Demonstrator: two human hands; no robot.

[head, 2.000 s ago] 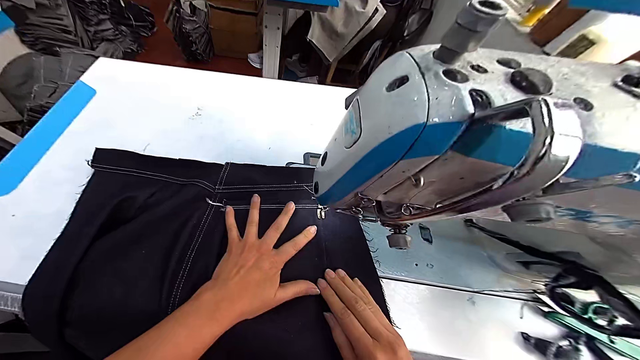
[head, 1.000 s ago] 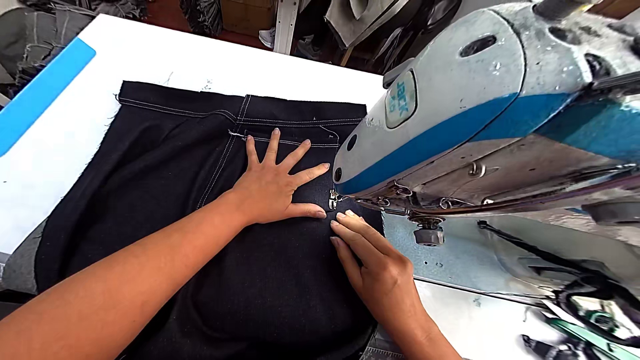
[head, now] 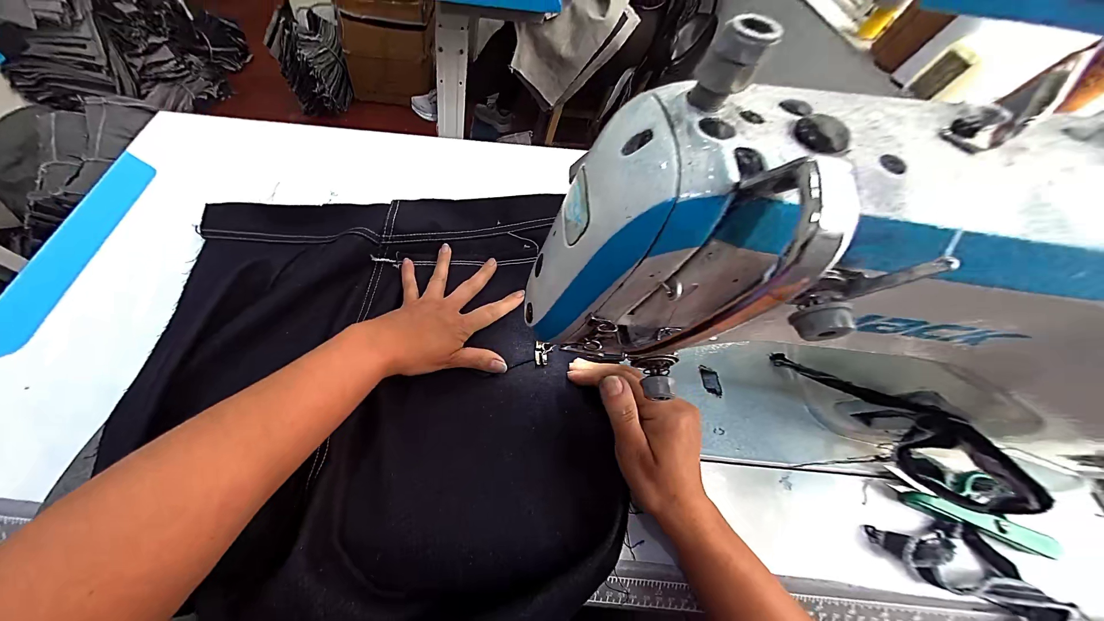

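Observation:
A dark denim garment piece (head: 483, 483) with pale double stitching lies over the white table, partly beneath the head of a Jack sewing machine (head: 690, 224). Its presser foot (head: 541, 354) rests on or just over the cloth. My left hand (head: 440, 323) lies flat on the denim left of the foot, fingers spread, holding nothing. To the right of the foot, my right hand (head: 647, 431) has its forefinger stretched toward the foot at the cloth's right edge, the thumb against that finger and the others curled under. Whether it pinches the fabric is hidden.
Thread snips with green handles (head: 983, 522) and black straps or cloth strips (head: 931, 431) lie right of the machine bed. A ruler strip (head: 655, 595) runs along the table's front edge. Behind the table are bundled dark fabrics (head: 310, 60) and a cardboard box (head: 384, 52).
The denim has moved away from me past the presser foot since the oldest frame. My right hand has gone from fingers laid out flat to curled with the forefinger extended. My left hand stays spread.

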